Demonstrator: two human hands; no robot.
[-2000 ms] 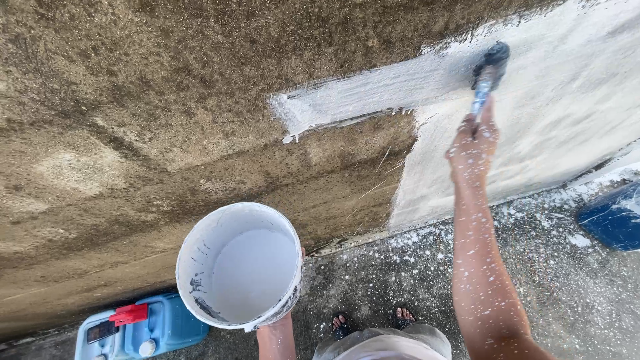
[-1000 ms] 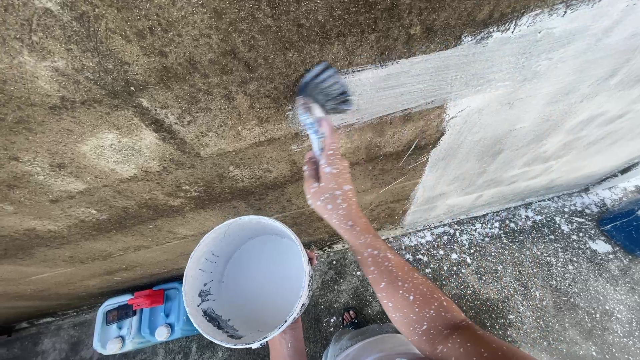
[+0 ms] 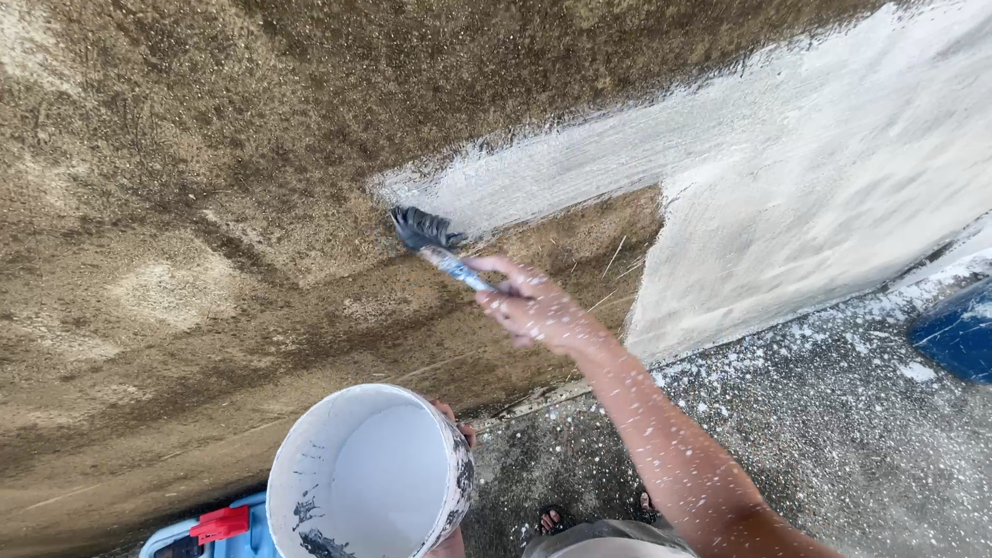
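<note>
My right hand (image 3: pixel 531 306), speckled with white paint, grips the handle of a paintbrush (image 3: pixel 426 232) with dark bristles. Its bristles touch the brown, stained wall (image 3: pixel 310 132) at the left end of a band of white paint (image 3: pixel 542 174). That band joins a larger painted area on the right. Below left, my left hand (image 3: pixel 457 422) holds a white bucket (image 3: pixel 291 465) by its side, with only some fingers and part of the palm showing. White paint (image 3: pixel 391 473) lies inside the bucket, and dark smears mark its wall.
A light blue plastic container with a red part (image 3: pixel 221 525) stands at the lower left, partly behind the bucket. On the right, a dark blue object (image 3: pixel 957 329) sits on the paint-spattered concrete floor (image 3: pixel 775 418). My sandalled feet (image 3: pixel 552 519) show at the bottom.
Two seconds ago the brush was on the painted area at the upper right; my right hand has carried it left. White paint now covers more of the band's left part. The bucket remains in my left hand.
</note>
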